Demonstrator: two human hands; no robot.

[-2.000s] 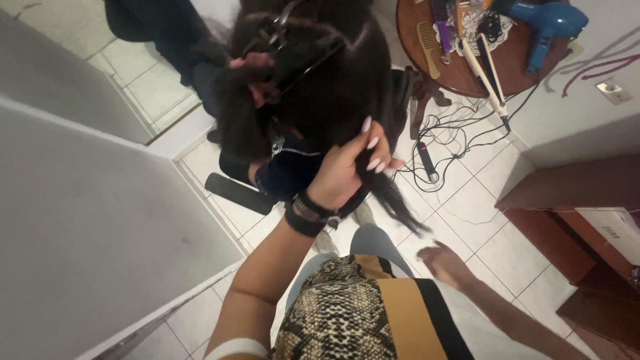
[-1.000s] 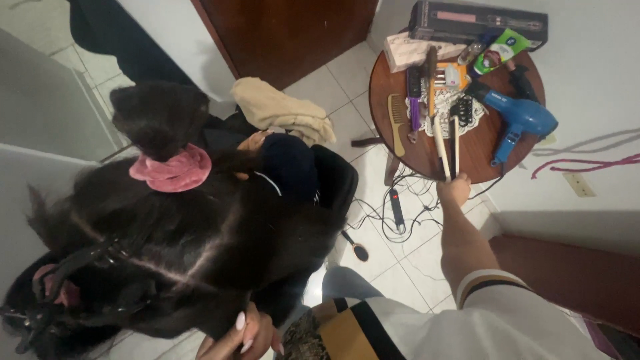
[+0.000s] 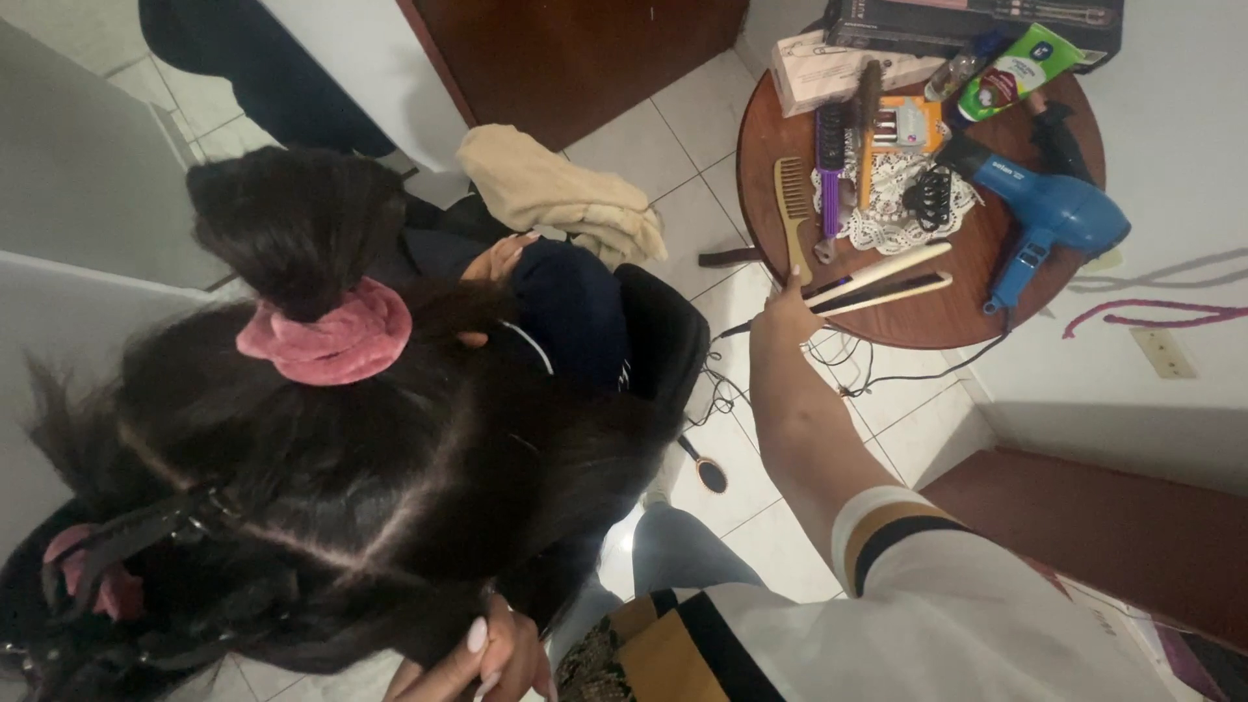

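A seated person's long dark hair [image 3: 322, 458] is parted into sections, with a pink scrunchie [image 3: 336, 336] around a gathered bunch on top. My left hand [image 3: 487, 653], at the bottom edge, has its fingers curled at the lower ends of the hair, apparently around a lock. My right hand [image 3: 788, 310] reaches to the near rim of the round wooden table [image 3: 936, 327]. Its fingertips meet the handle end of a tan wide-tooth comb [image 3: 792, 210], beside the hinge end of a white flat iron [image 3: 887, 278]. Whether they grip either one is unclear.
The table also bears a blue hair dryer [image 3: 1058, 214], a purple brush [image 3: 830, 175], a black claw clip [image 3: 931, 198], a green tube [image 3: 1019, 73] and boxes. Cords [image 3: 848, 366] and an oval hairbrush [image 3: 711, 475] lie on the tiles. A beige cloth [image 3: 561, 190] lies beyond the person.
My right hand was at the flat iron's end a second ago; it is now at the comb's handle end, and the flat iron lies at a different angle. The view swung toward the table earlier.
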